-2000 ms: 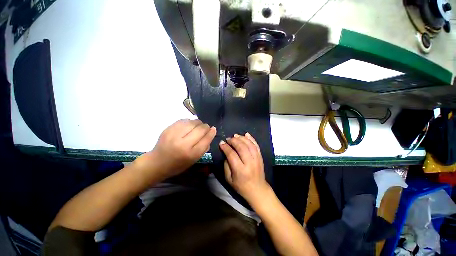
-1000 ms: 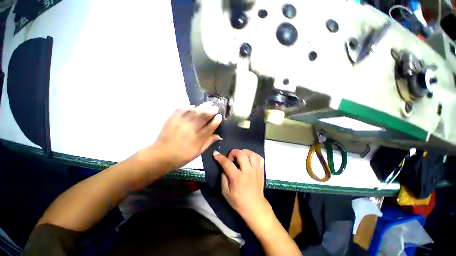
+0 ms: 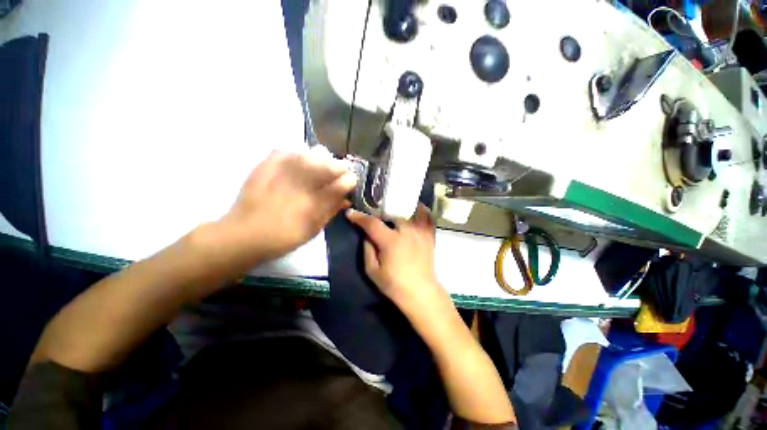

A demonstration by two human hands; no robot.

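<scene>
The dark garment panel (image 3: 349, 260) runs from under the cream sewing machine head (image 3: 538, 101) over the table's front edge to my lap. My left hand (image 3: 290, 197) is at the left of the presser foot (image 3: 357, 172), fingers bunched together; whether it grips cloth is hidden. My right hand (image 3: 399, 252) lies on the panel just in front of the pale upright guard (image 3: 408, 172), fingers apart, thumb side near the left fingertips. Its fingertips are partly hidden by the guard. The needle is not clearly visible.
A dark half-moon piece (image 3: 21, 134) lies at left on the white top (image 3: 168, 101), cut off by the picture's edge. Scissors (image 3: 528, 260) with orange-yellow and green loops lie right of the panel. A blue bin (image 3: 610, 369) and dark cloth are at lower right.
The view has shifted, showing more of the machine head. Both hands have moved forward along the panel, closer to the presser foot. The scissors and half-moon piece appear further left in view.
</scene>
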